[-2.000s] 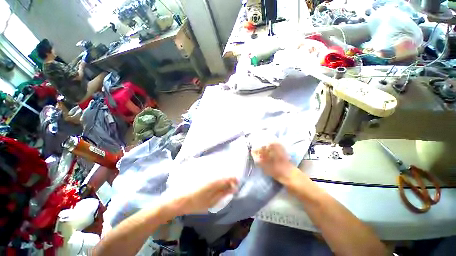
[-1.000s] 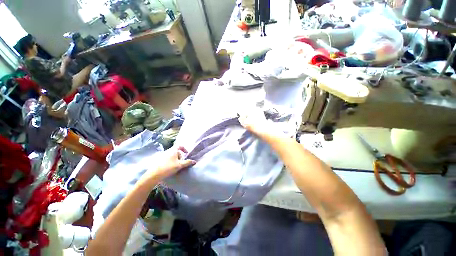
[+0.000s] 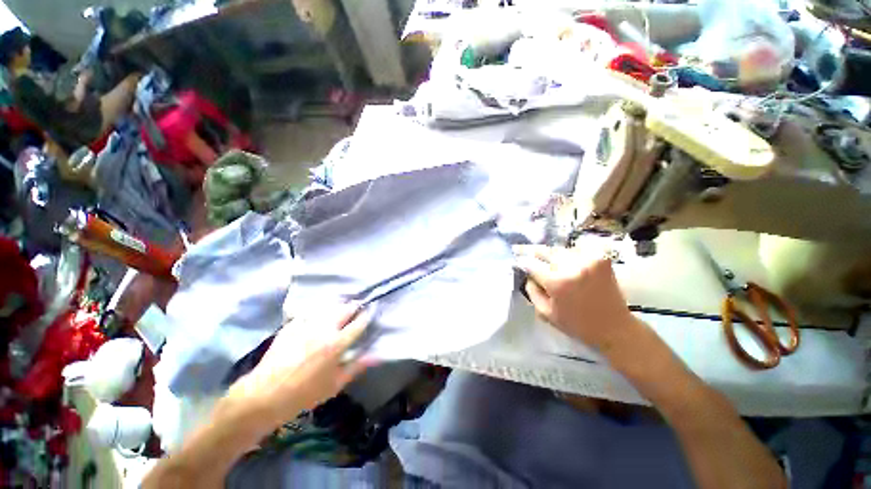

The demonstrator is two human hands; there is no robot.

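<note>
A light grey-blue garment panel (image 3: 420, 224) lies spread at the left of the sewing machine (image 3: 754, 205), with a narrow dark slit across it. My left hand (image 3: 320, 358) holds the panel's lower left edge between thumb and fingers, near the slit's left end. My right hand (image 3: 571, 287) is at the panel's right edge, just below the presser foot area, with its fingers curled on the cloth edge. The fingertips there are partly blurred. The needle area (image 3: 611, 246) shows no cloth clearly under it.
Scissors with orange handles (image 3: 759, 325) lie on the machine table (image 3: 688, 368), right of my right hand. Red cloth (image 3: 630, 65) and a plastic bag (image 3: 740, 43) are behind the machine. An orange cylinder (image 3: 124, 244) and cloth heaps are at left. A person (image 3: 57, 100) sits at far left.
The panel has been turned and spread flatter, so its slit shows. My right hand has moved from the middle of the cloth to its right edge; my left hand has moved slightly lower.
</note>
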